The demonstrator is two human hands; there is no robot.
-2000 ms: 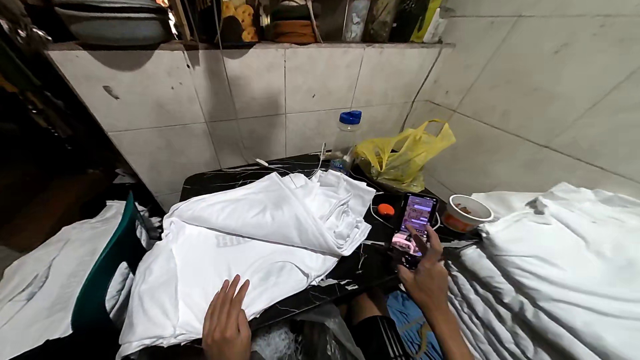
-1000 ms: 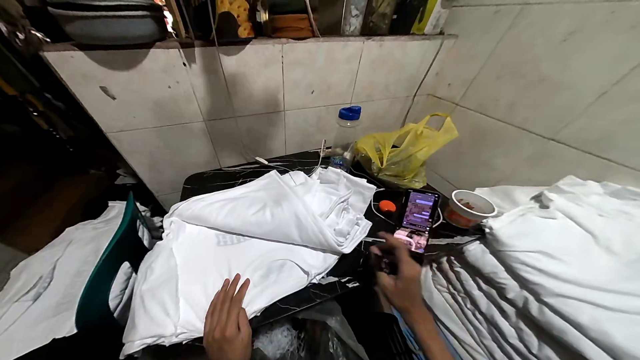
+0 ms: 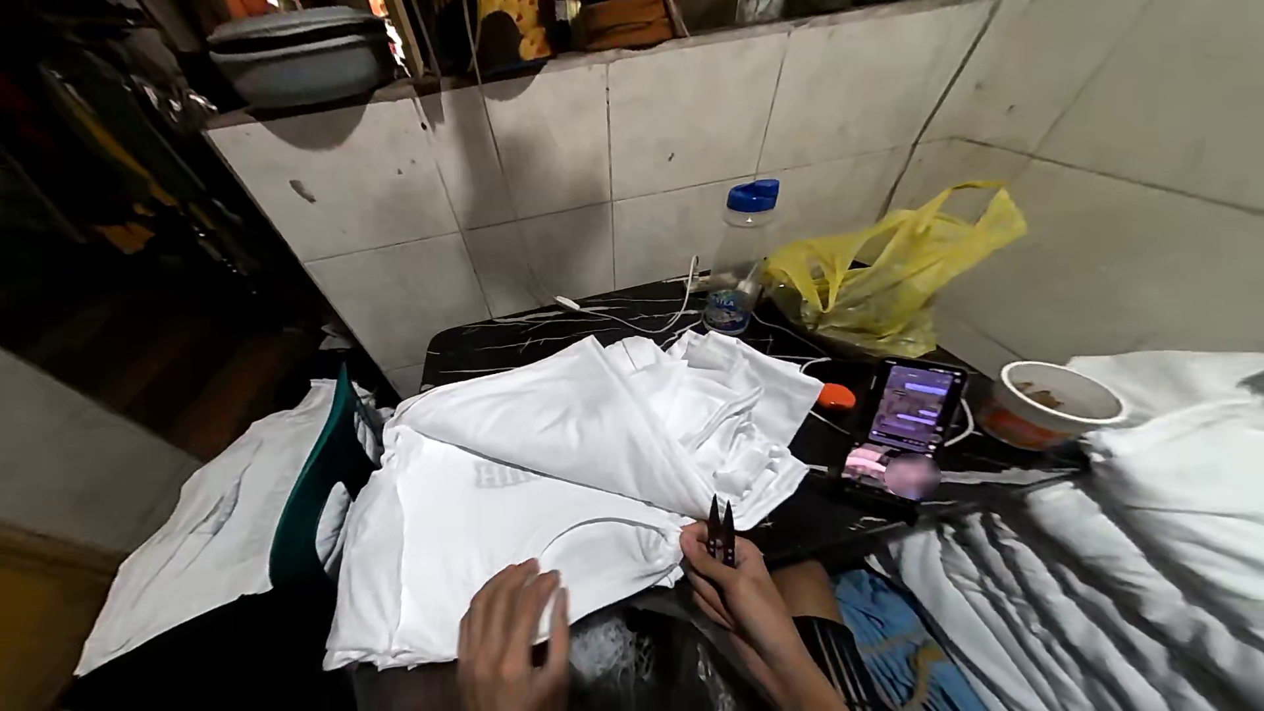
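Observation:
Several white cloth garments (image 3: 464, 533), one with a round neckline and faint print, lie stacked on a black marbled table (image 3: 494, 346). My left hand (image 3: 518, 627) rests flat on their front edge, fingers slightly apart and holding nothing. In my right hand (image 3: 736, 583) is a small pair of dark thread snips (image 3: 721, 533), points up, at the right edge of the garments; my fingertips touch the cloth there. A lit phone (image 3: 904, 415) stands to the right of the garments, beside an orange object (image 3: 835, 396).
Behind are a clear bottle with a blue cap (image 3: 752, 197) and a yellow plastic bag (image 3: 889, 276). A white tub (image 3: 1052, 405) sits right of the phone. More white cloth (image 3: 1185, 494) is piled at right; a green chair (image 3: 316, 484) bearing cloth is at left.
My right hand has moved left from the phone to the edge of the garments, and the dark snips now show in it. My left hand stays on the cloth.

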